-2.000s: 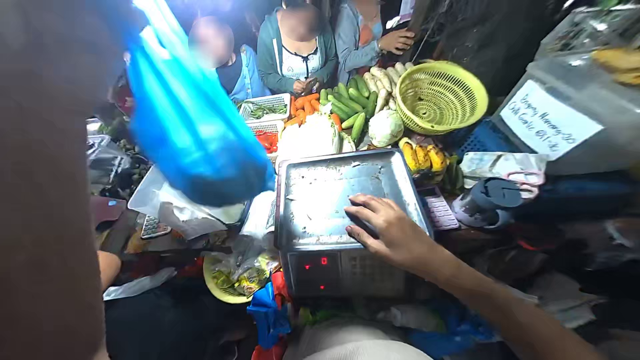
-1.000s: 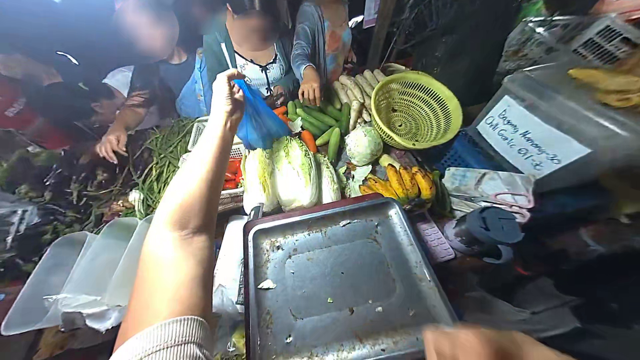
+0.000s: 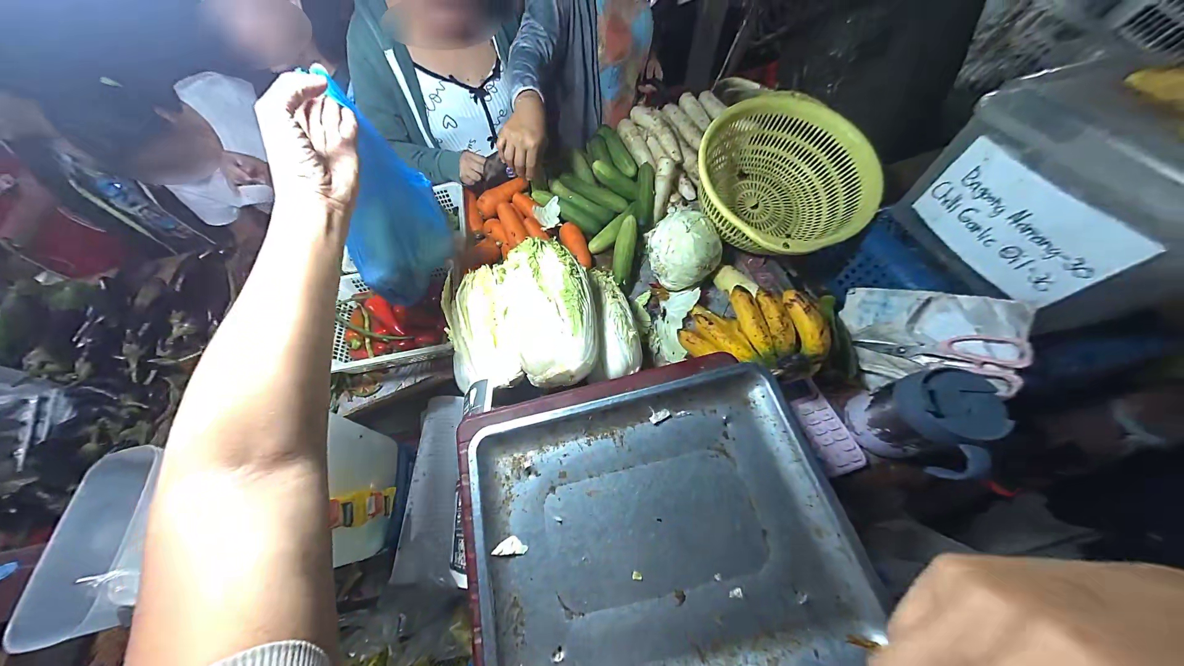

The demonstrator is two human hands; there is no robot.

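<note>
My left hand [image 3: 310,139] is raised at the upper left, its fingers closed on the top of a blue plastic bag [image 3: 393,208]. The bag hangs with a bulging bottom above a white basket of red chili peppers [image 3: 393,324]; what it holds cannot be made out. At the lower right, my right hand [image 3: 1027,610] is blurred and cut off by the frame edge, beside the corner of the weighing scale's metal tray [image 3: 657,518]. Its fingers are hidden. Small vegetable scraps lie on the tray.
Beyond the scale are napa cabbages [image 3: 555,314], carrots [image 3: 509,222], cucumbers [image 3: 624,245], bananas [image 3: 758,324] and a yellow-green plastic basket [image 3: 791,171]. Scissors [image 3: 980,356], a mug [image 3: 934,416] and a calculator [image 3: 823,430] sit right. Several people stand opposite.
The blue bag, large and near at the left two seconds ago, is now farther out over the produce. My right hand has left the scale tray for the lower right.
</note>
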